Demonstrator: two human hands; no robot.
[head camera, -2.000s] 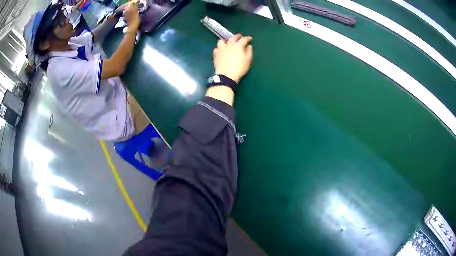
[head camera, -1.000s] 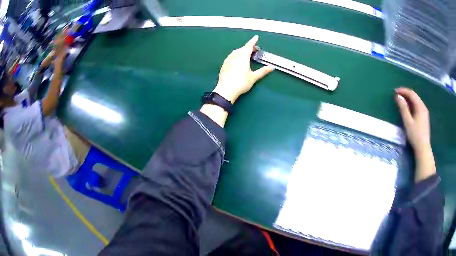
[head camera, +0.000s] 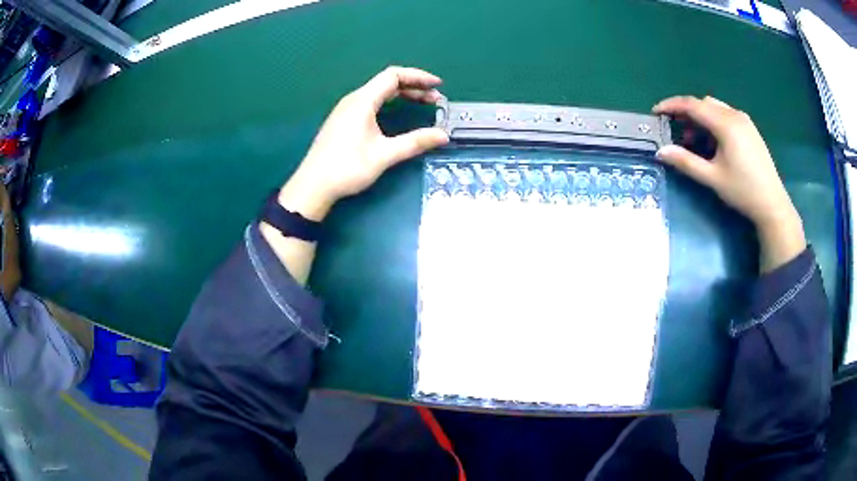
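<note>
A long narrow grey housing (head camera: 554, 124) with small marks and holes along its face lies crosswise just beyond the far edge of a clear blister tray (head camera: 540, 178). My left hand (head camera: 381, 131) pinches its left end between thumb and fingers. My right hand (head camera: 719, 146) pinches its right end the same way. The tray has rounded pockets along its far edge; the rest of it is overexposed white, so its contents cannot be told. Whether the housing touches the bench cannot be told.
The glossy green bench top (head camera: 235, 169) has its near edge just below the tray. A white strip (head camera: 225, 26) and a metal post (head camera: 80, 30) are at the upper left. White papers (head camera: 832, 70) are at the right. A person's sleeve (head camera: 38, 338) and a blue stool (head camera: 127, 366) are at lower left.
The view has swung toward the tray. My left hand has brought the housing to the tray's far edge, and my right hand has closed on its other end.
</note>
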